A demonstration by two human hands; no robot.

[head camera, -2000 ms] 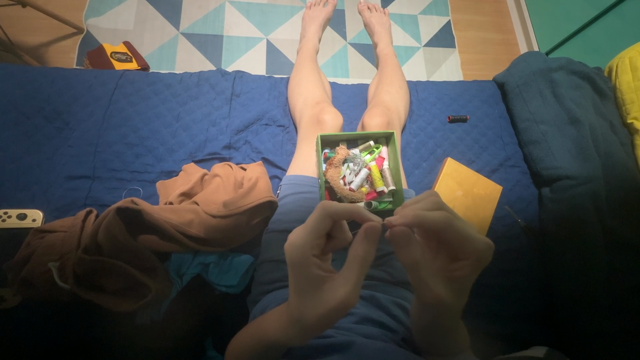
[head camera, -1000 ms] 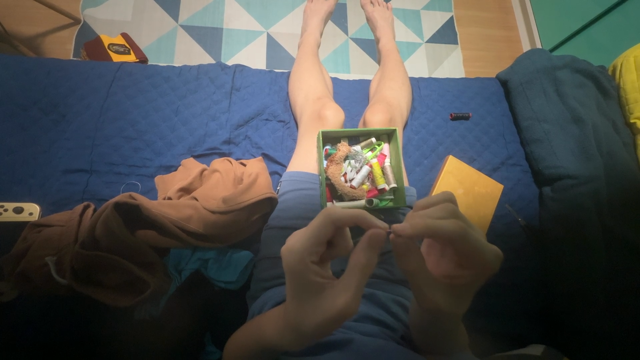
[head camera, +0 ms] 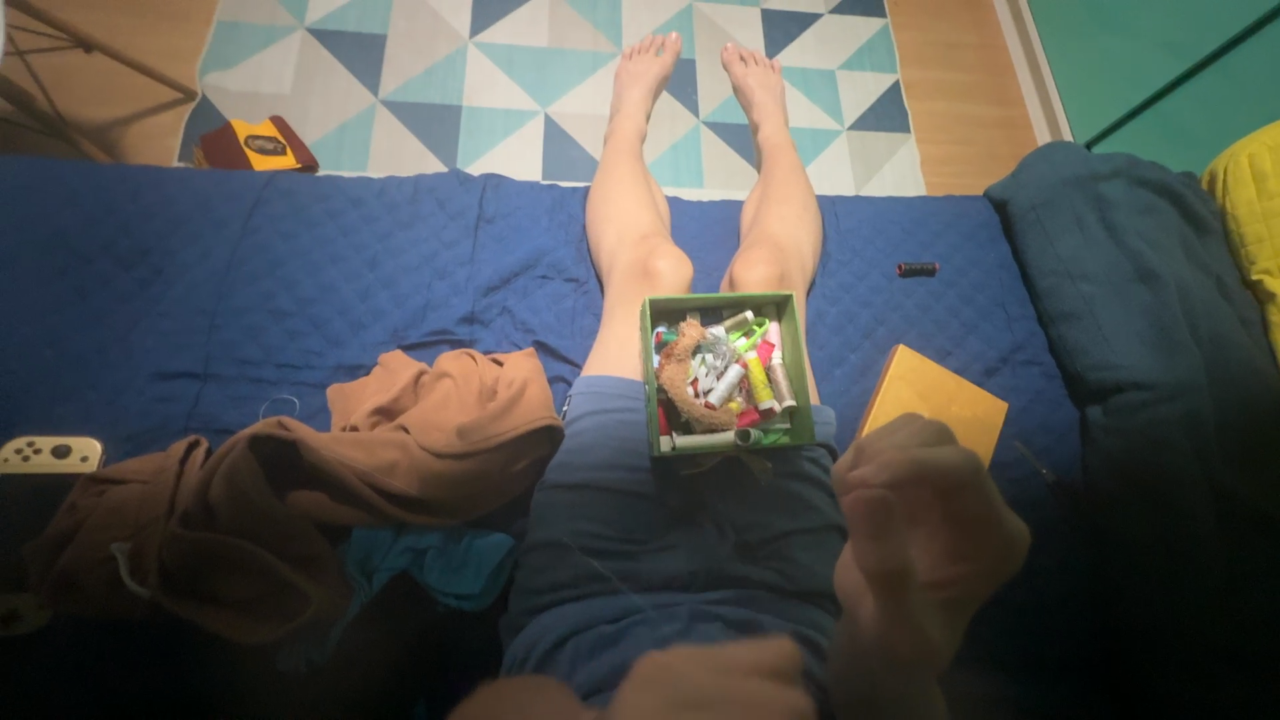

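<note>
My right hand [head camera: 925, 530] is raised at the right of my lap, fingers curled in, in front of the near edge of a yellow box lid or flat box [head camera: 935, 400]. Whether something small is between its fingers does not show. Only the blurred top of my left hand [head camera: 700, 685] shows at the bottom edge; its fingertips are hidden. A green open box [head camera: 648, 380] rests on my thighs, holding several thread spools [head camera: 760, 380] and a brown fuzzy strip [head camera: 683, 375]. A faint thread [head camera: 610, 580] crosses over my blue shorts.
A brown garment [head camera: 440, 440] and a teal cloth [head camera: 455, 565] lie at the left, beside a game controller [head camera: 50, 455]. On the blue quilt [head camera: 250, 260] at the right is a dark thread spool [head camera: 918, 269]. A dark blue blanket [head camera: 1110, 260] is heaped at the far right.
My hands were together at the fingertips just below the green box. Now they are apart: the left has moved down to the bottom edge, and the right is at the right side.
</note>
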